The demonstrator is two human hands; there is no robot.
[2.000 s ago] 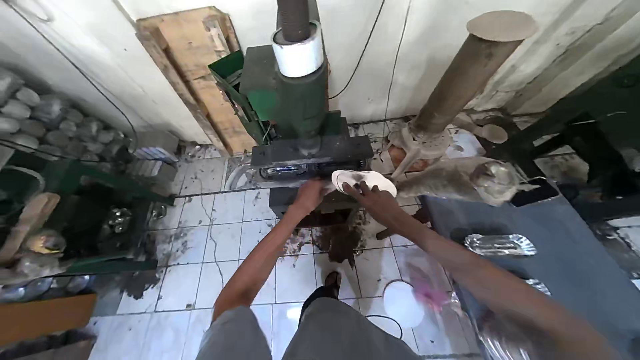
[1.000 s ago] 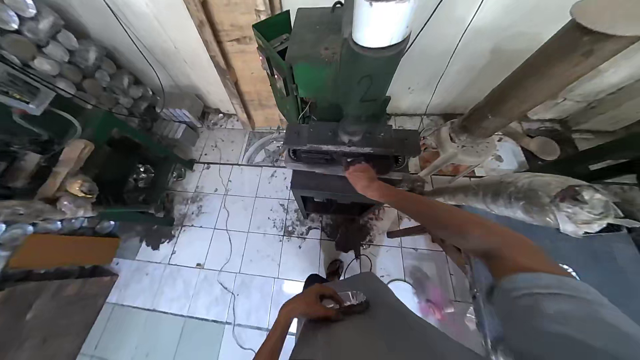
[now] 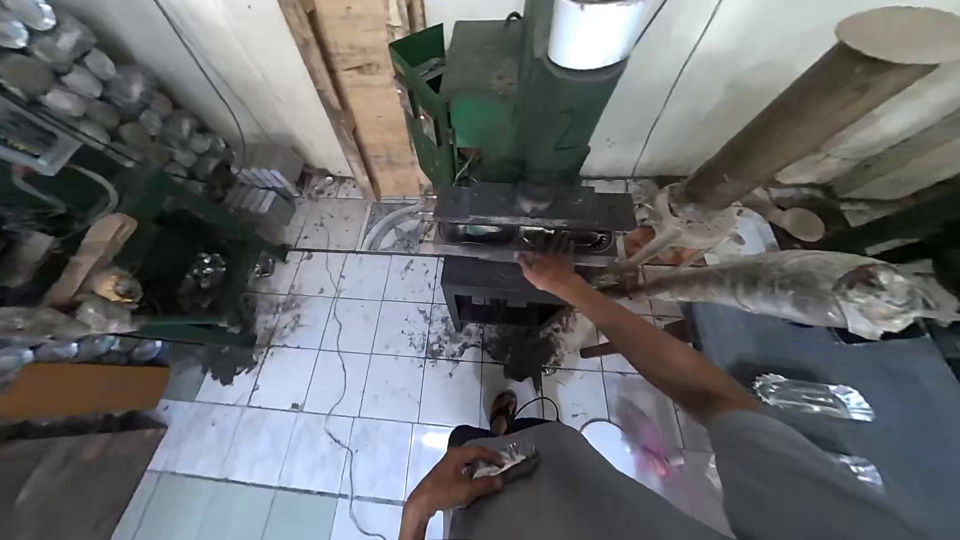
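My right hand [image 3: 551, 264] reaches forward to the dark metal mold [image 3: 480, 234] of the green press [image 3: 547, 112], its fingers over the right part of the opening; whether they grip anything there is hidden. Near my lap, my left hand [image 3: 469, 474] holds a small crumpled piece of silvery foil [image 3: 510, 459], fingers curled round it against my grey shirt.
At the right, foil trays [image 3: 814, 397] lie on a dark table [image 3: 739, 337], with a plastic-wrapped roll [image 3: 780, 289] across its far edge. A thick brown cylinder [image 3: 795, 120] leans behind. A cable [image 3: 341, 397] runs over the tiled floor. Wrapped rolls [image 3: 82, 82] are stacked at left.
Two seconds ago both hands were together at the press, beside a round white lid-like thing. My left hand has since come back to my lap with foil. The view has shifted closer to the press.
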